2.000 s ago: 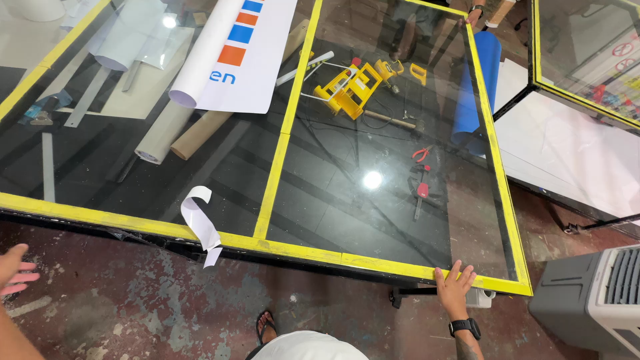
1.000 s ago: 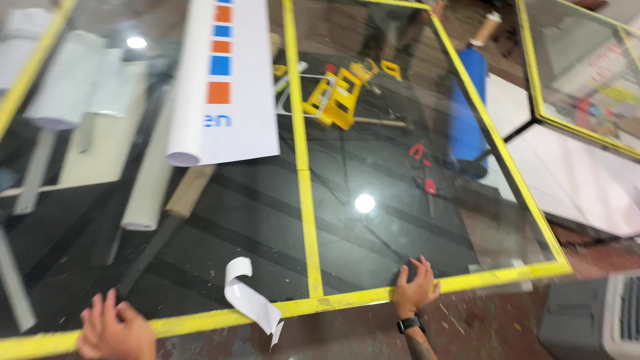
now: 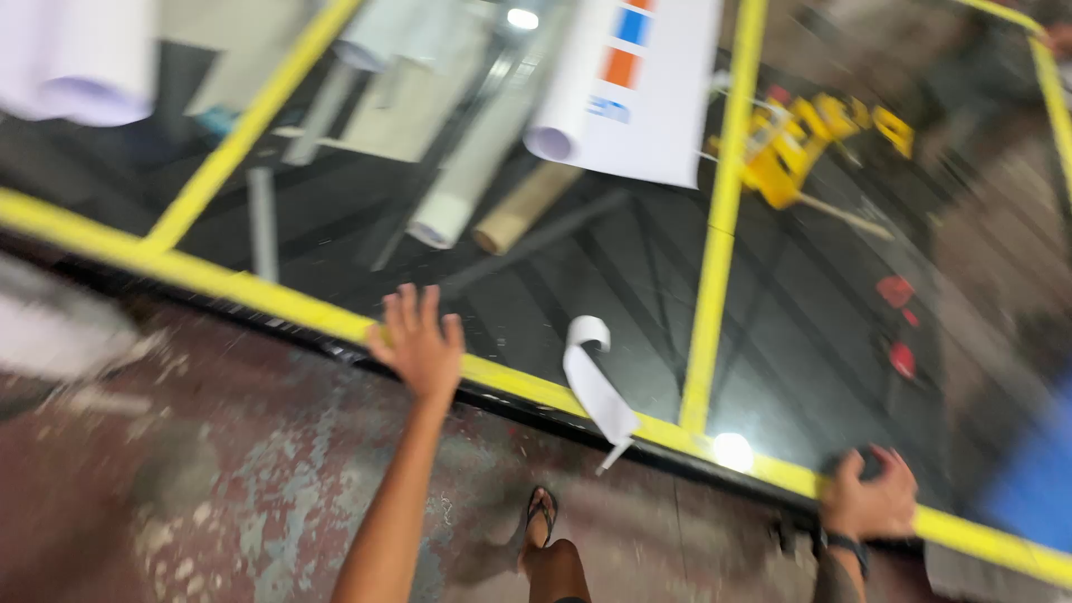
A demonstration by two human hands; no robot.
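Observation:
My left hand (image 3: 421,343) rests with spread fingers on the yellow-taped edge (image 3: 519,381) of a large glass-topped table. Further right, my right hand (image 3: 871,494), a dark watch on its wrist, lies on the same edge with its fingers curled; what is under them cannot be made out. Between the hands a curled strip of white paper (image 3: 596,389) hangs over the edge. Beyond it, a partly unrolled white printed sheet (image 3: 662,134) with orange and blue squares lies on the glass.
A white roll (image 3: 452,201), a brown cardboard tube (image 3: 523,209) and a grey strip (image 3: 263,222) lie past my left hand. Yellow plastic pieces (image 3: 779,159) and red-handled tools (image 3: 901,358) show at the right. Another person's hand (image 3: 1057,42) is at the far right edge.
My left hand, off the table two seconds ago, is now on its taped edge. My right hand stays at the edge. The view has swung considerably.

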